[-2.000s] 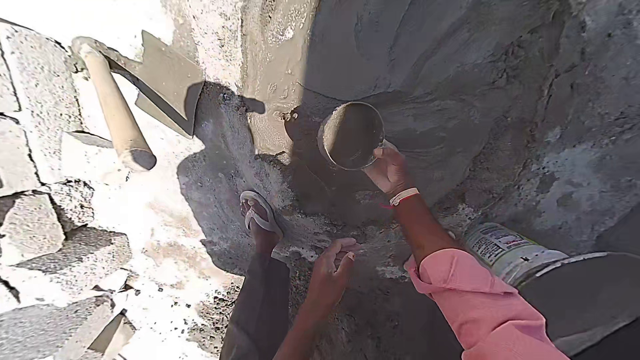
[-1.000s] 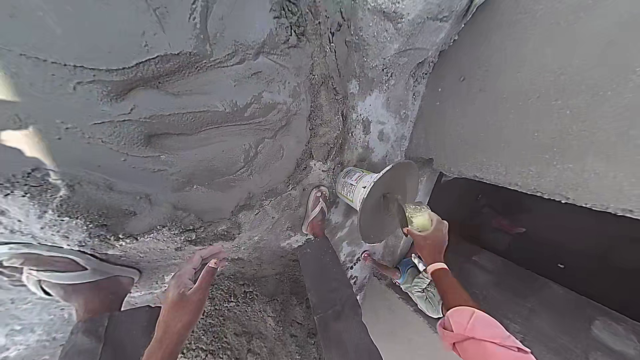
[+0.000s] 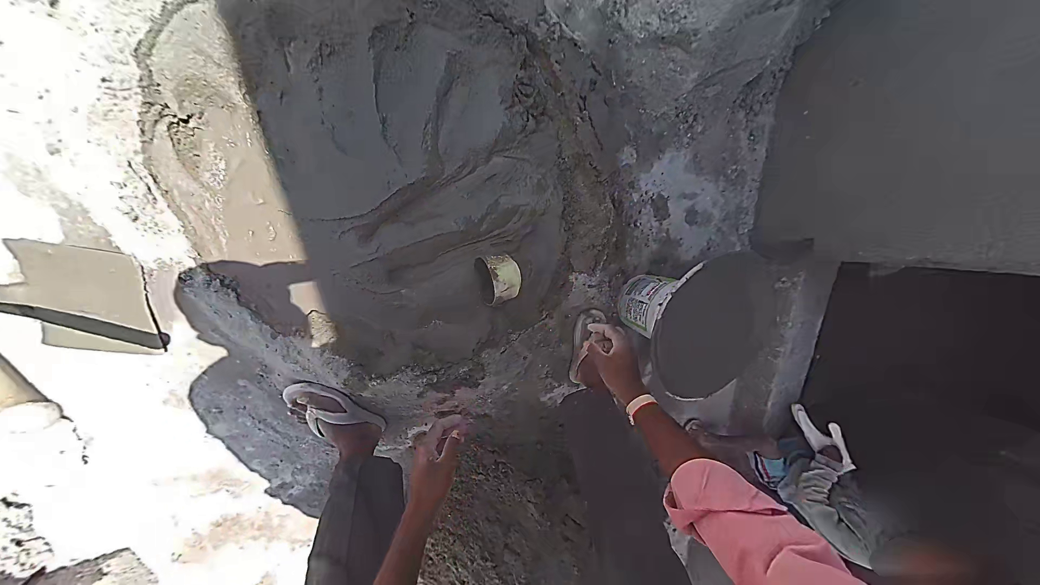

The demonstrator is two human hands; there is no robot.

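Observation:
A small round metal container [image 3: 502, 279] lies tipped on its side in the wet grey mortar [image 3: 439, 154], its mouth facing left. My right hand [image 3: 613, 357], with a pink sleeve and a light wristband, is empty above my sandalled foot, its fingers partly curled. It is between the metal container and a white bucket [image 3: 646, 304], whose wide top is full of grey mortar. My left hand [image 3: 439, 455] hangs over the rough ground between my feet, holding nothing, with its fingers loosely bent and apart.
At the left, a hoe's metal blade [image 3: 81, 292] lies on sunlit ground near a wooden handle [image 3: 20, 390]. A concrete slab edge [image 3: 918, 260] borders a dark opening at the right. Another person [image 3: 821, 496] with light sandals is at the lower right, partly hidden.
A second ago my right hand held the metal container over the bucket's top; now the container is released and lies in the mortar. The view has swung back leftward.

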